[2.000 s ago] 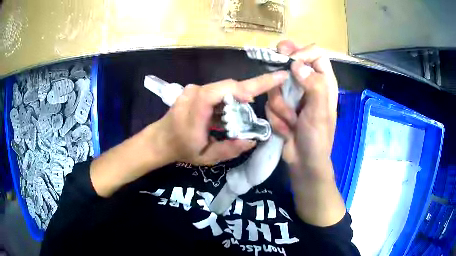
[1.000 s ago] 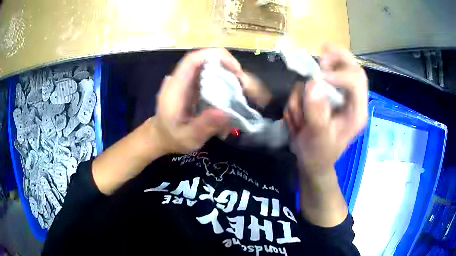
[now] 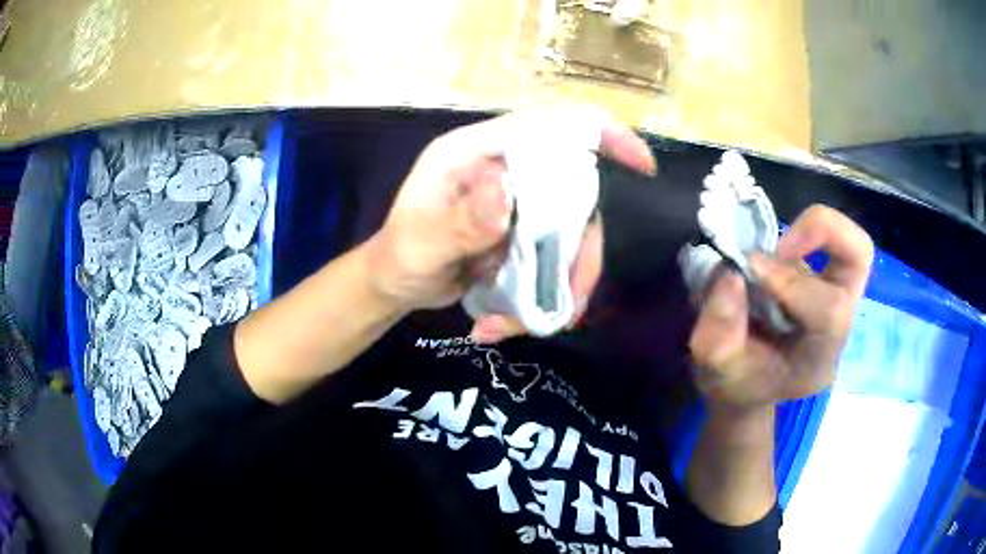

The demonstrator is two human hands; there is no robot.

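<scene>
My left hand (image 3: 454, 216) holds a white-grey foot shell (image 3: 551, 184) above my lap. A long dark slot shows in the shell's lower part, and another pale piece shows partly behind it. My right hand (image 3: 784, 314), apart from the left, holds a second pale foot shell (image 3: 746, 216) with its moulded toes up and its hollow side partly showing. More pale material shows at its left, partly hidden by the fingers. I cannot tell whether a lower leg is joined to either shell.
The left blue bin (image 3: 272, 206) holds many grey sole plates (image 3: 162, 281). The right blue bin (image 3: 924, 287) has flat white contents (image 3: 876, 433). The tan bench (image 3: 324, 54) is ahead, with a brownish square patch (image 3: 614, 49) on it.
My hands have moved apart and to the right in the picture. The left-hand shell is turned so its slot shows. The longer leg pieces seen earlier are no longer clearly visible. The view has shifted.
</scene>
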